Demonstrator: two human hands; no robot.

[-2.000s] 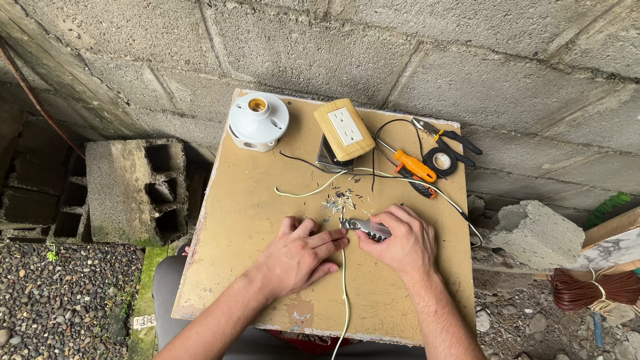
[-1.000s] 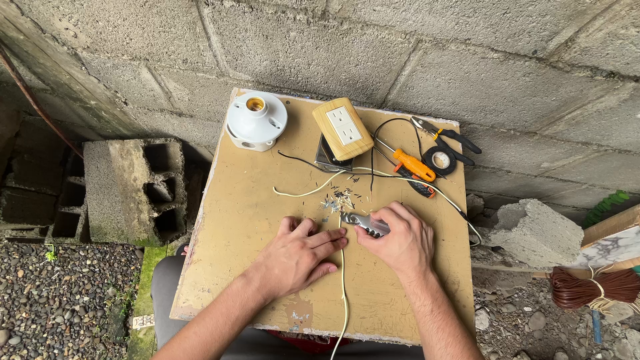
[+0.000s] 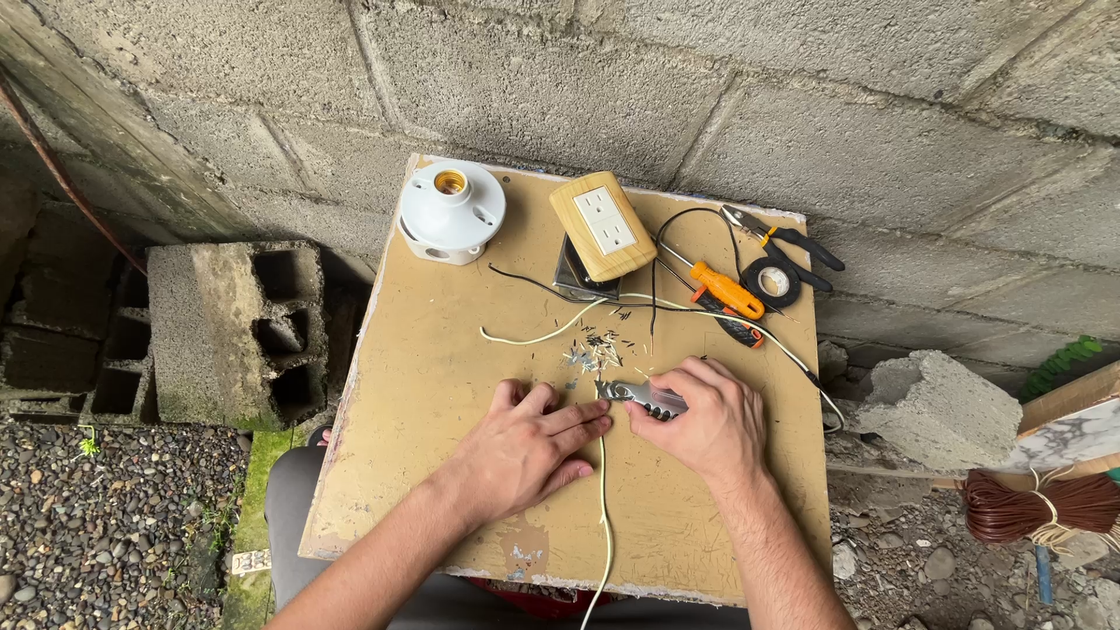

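Note:
My right hand [image 3: 704, 416] grips a grey metal utility knife [image 3: 643, 396], its tip at the upper end of a cream insulated wire [image 3: 605, 516]. The fingertips of my left hand [image 3: 538, 442] press on that wire against the tabletop, just below the blade. Small black and cream insulation scraps [image 3: 599, 350] lie just beyond the knife. Farther back are a white lamp holder [image 3: 452, 210] and a wood-patterned outlet [image 3: 604, 226] leaning on a dark box [image 3: 582, 271]. A second cream wire [image 3: 542, 337] and black wires [image 3: 534, 282] lie in front of the box.
An orange-handled screwdriver [image 3: 726, 289], a black and orange tool [image 3: 735, 325], black electrical tape [image 3: 772, 282] and pliers [image 3: 787, 245] lie at the back right of the wooden board [image 3: 420, 350]. Concrete blocks [image 3: 210, 332] stand left. A broken block [image 3: 941, 411] and a brown wire coil [image 3: 1032, 507] lie right.

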